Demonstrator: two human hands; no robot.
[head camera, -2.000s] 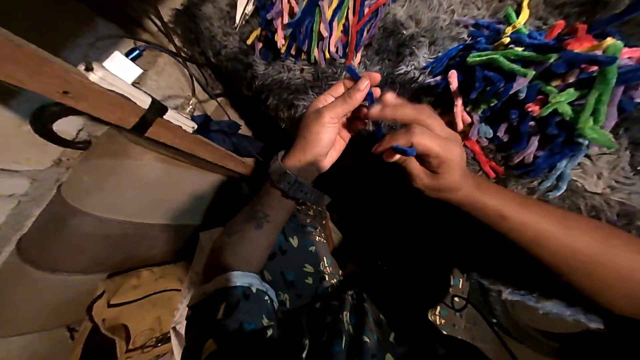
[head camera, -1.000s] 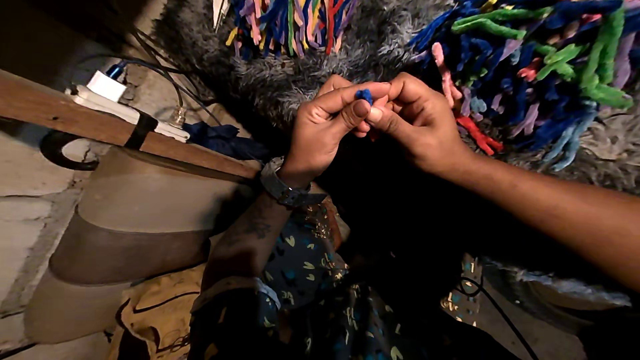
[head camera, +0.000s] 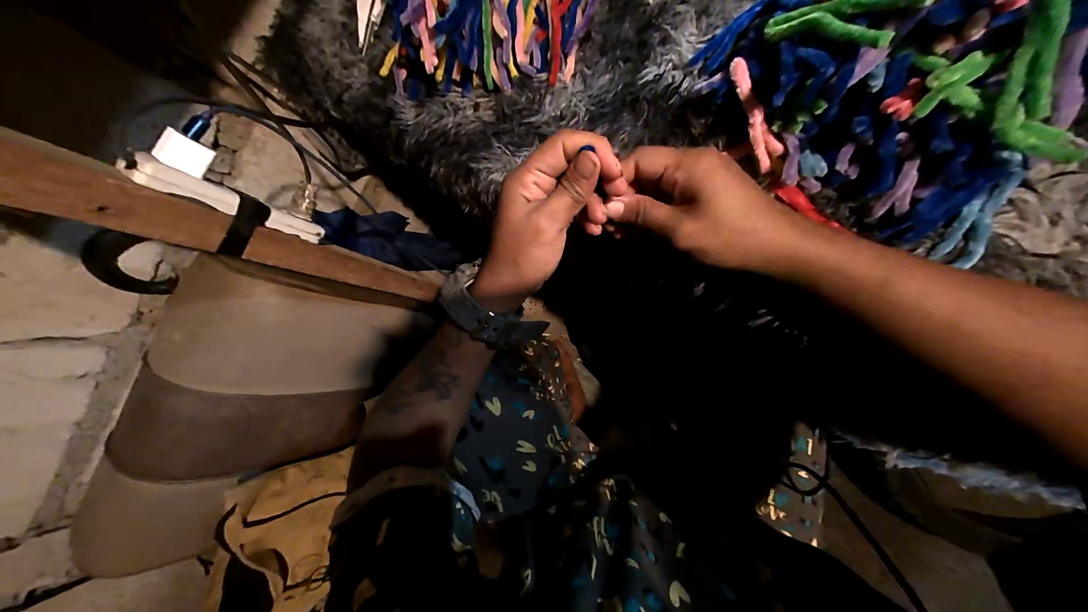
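Close together over the edge of the grey fur cover, my two hands meet at the fingertips. My left hand (head camera: 552, 204), with a dark wristband at the wrist, pinches a small blue fuzzy strip (head camera: 587, 150) between thumb and fingers; only its tip shows above the thumb. My right hand (head camera: 710, 204) has its thumb and index finger pressed together beside the left fingers; whether it also grips the strip is hidden. A heap of coloured fuzzy strips (head camera: 901, 110) lies right of my hands, and a row of multicoloured strips (head camera: 493, 38) lies above them.
Grey shaggy fur (head camera: 442, 127) spreads under the strips. On the left, a wooden beam (head camera: 85, 187) carries a white power strip (head camera: 221, 195) with a white plug adapter (head camera: 183, 153) and cables. A tan cloth bag (head camera: 285, 518) lies at the lower left. A thin black cable (head camera: 867, 527) runs at the lower right.
My hands, apart two seconds ago with blue showing at each, have come together. Since one second ago, the left thumb has covered more of the blue strip, and the right fingers have shifted lower beside it.
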